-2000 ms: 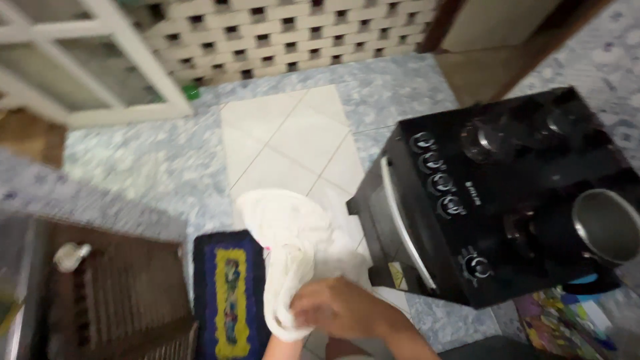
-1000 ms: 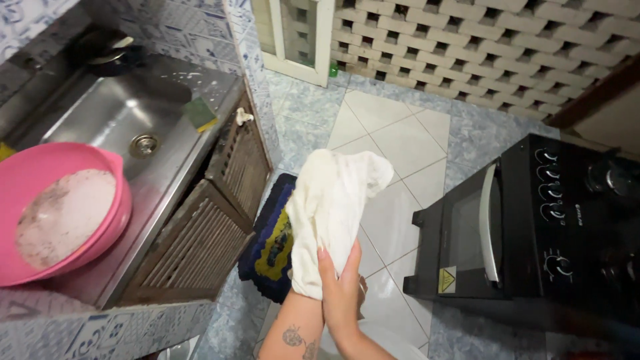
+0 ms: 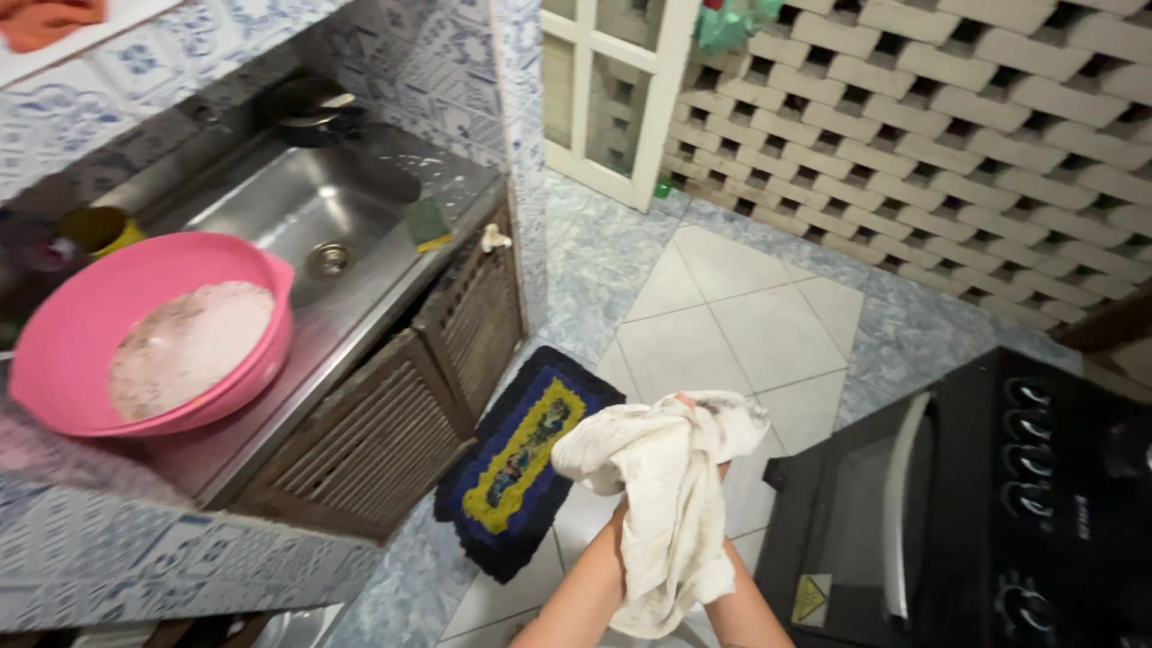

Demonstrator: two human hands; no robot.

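Note:
A crumpled white cloth (image 3: 670, 504) is bunched over and around both of my hands, in front of me above the floor. My left hand (image 3: 621, 513) is nearly all hidden under its left side, with the bare forearm coming up from below. My right hand (image 3: 723, 470) is in the cloth on the other side, mostly covered, with only a bit of skin showing. A fingertip pokes out at the top of the bundle; which hand it belongs to I cannot tell. Loose folds hang down between the forearms.
A pink basin (image 3: 270, 360) of sudsy, cloudy water stands on the steel counter beside the sink (image 3: 261, 216), where a sponge (image 3: 427, 224) lies. Below are slatted cabinet doors (image 3: 360, 450). A dark rug (image 3: 531, 459) lies on the floor. The black stove (image 3: 963, 504) stands at right.
The cloth now covers both hands, where one second ago my right hand showed outside it, against the cloth. The view has swung toward the sink and basin.

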